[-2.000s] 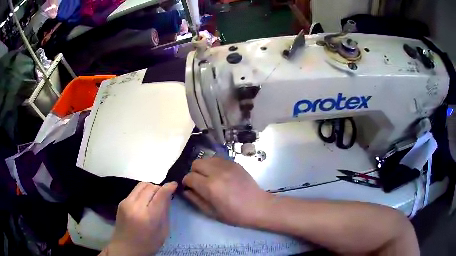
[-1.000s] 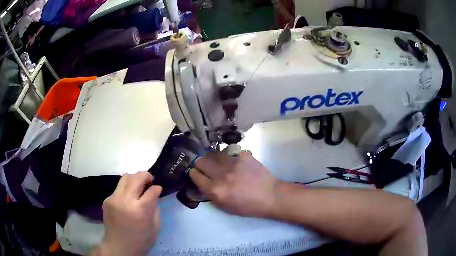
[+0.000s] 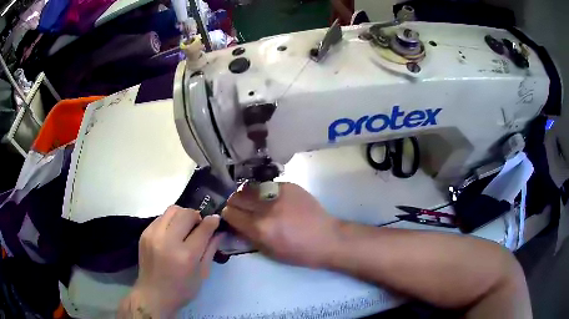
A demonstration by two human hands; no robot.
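Note:
A dark fabric panel [image 3: 118, 232] lies across the front left of the machine table and runs up to the needle area. Pale letters show on its dark lettered part [image 3: 204, 200], partly covered by my fingers. My left hand [image 3: 178, 249] pinches the panel's edge left of the needle. My right hand [image 3: 281, 224] holds the fabric right at the presser foot, fingertips under the head of the white sewing machine [image 3: 474, 99]. The needle and foot are hidden behind my right hand and the machine head.
Black-handled scissors [image 3: 394, 157] lie behind the arm. Red and dark snips [image 3: 430, 216] lie right of my forearm, beside a dark piece with white strips. An orange bin [image 3: 65, 121] and heaped white and purple cloth are at the left. Fabric rolls lie behind.
The whole view has shifted, so the machine sits further left. My left hand has moved closer to my right hand and now covers part of the lettering.

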